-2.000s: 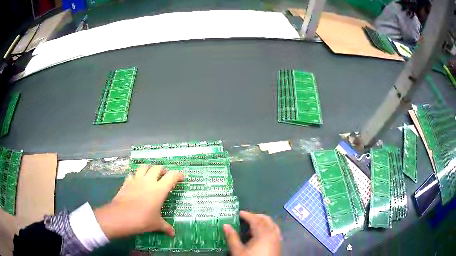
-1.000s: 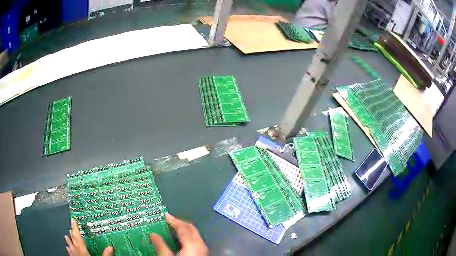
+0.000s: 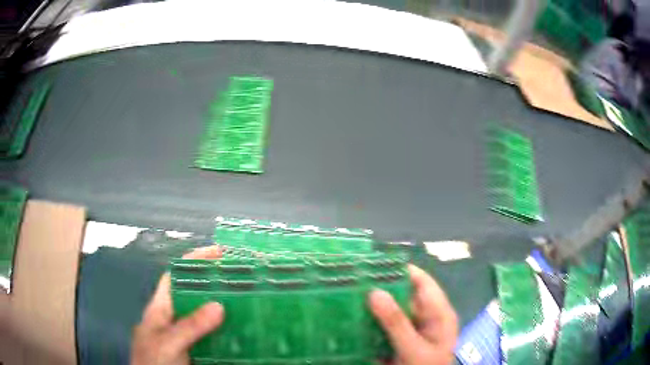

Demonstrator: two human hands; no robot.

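Note:
A small stack of green PCB panels (image 3: 285,314) is held at its two ends, low in the middle of the view, with dark component rows along its upper edge. My left hand (image 3: 178,317) grips the left end, thumb on the front face. My right hand (image 3: 417,317) grips the right end, thumb on the front face. More fanned panels (image 3: 306,239) show just behind the held stack, on the bench; the rest of them is hidden. The view is blurred.
Two panel bundles (image 3: 246,125) (image 3: 524,171) lie on the dark belt (image 3: 378,142). Cardboard (image 3: 50,278) with panels is at left. Panels (image 3: 520,306) lie over a blue mat (image 3: 481,338) at right, near a metal post (image 3: 599,221). A person (image 3: 613,71) is at far right.
The view has swung back left. Both hands now hold a small panel stack up by its ends, where before they were at the near end of the fanned stack on the bench.

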